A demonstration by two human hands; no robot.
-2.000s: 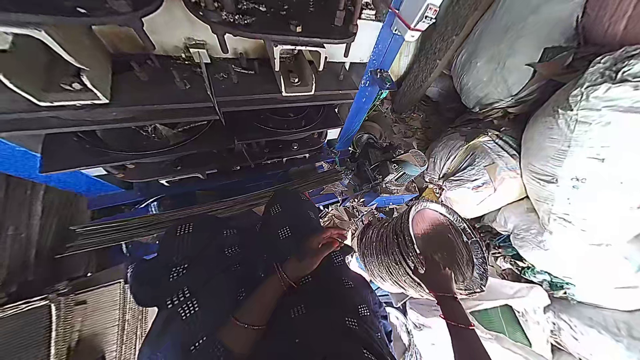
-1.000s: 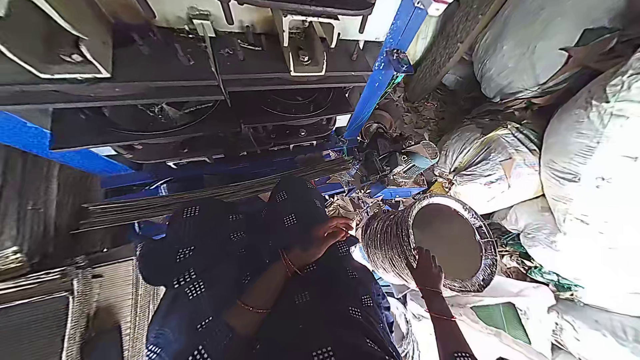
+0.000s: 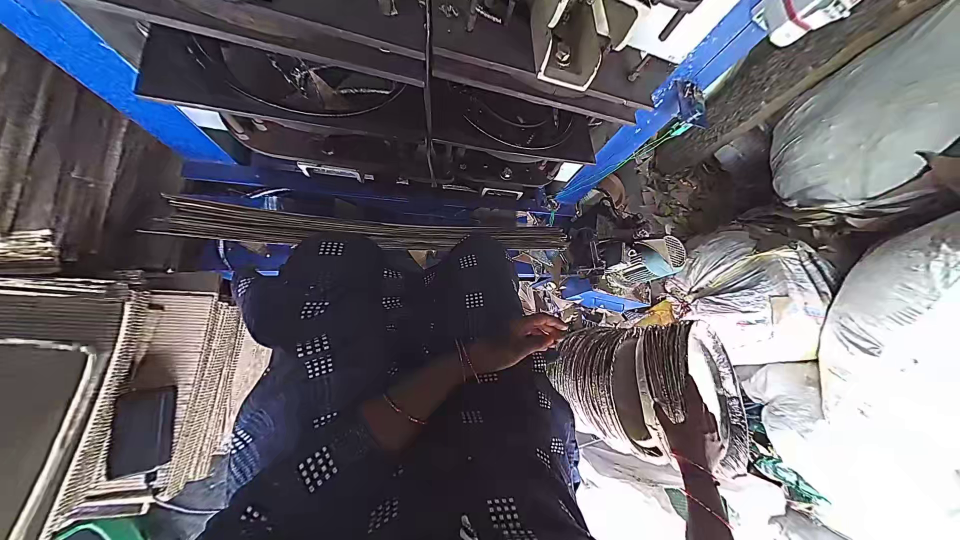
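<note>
A thick stack of round, silvery-rimmed plates point(image 3: 592, 379) lies on its side at the right of my lap. My right hand point(image 3: 686, 424) is on the near side of its right-hand part, its fingers partly hidden, and a gap divides that part from the rest. Close to the stack's upper left edge is my left hand point(image 3: 536, 334), fingers bent and thumb near them; whether it pinches an edge cannot be seen. Across my knees lies a pile of thin flat sheets point(image 3: 360, 227).
A blue-framed machine point(image 3: 600, 161) with dark platens stands ahead. Beside it are a motor point(image 3: 652, 259) and filled white sacks point(image 3: 885, 315). At the left, a dark phone-like object point(image 3: 141, 433) rests on stacked corrugated sheets point(image 3: 202, 390).
My right hand has moved from the stack's end face to its near side, and a gap now shows between the plates. The view has shifted.
</note>
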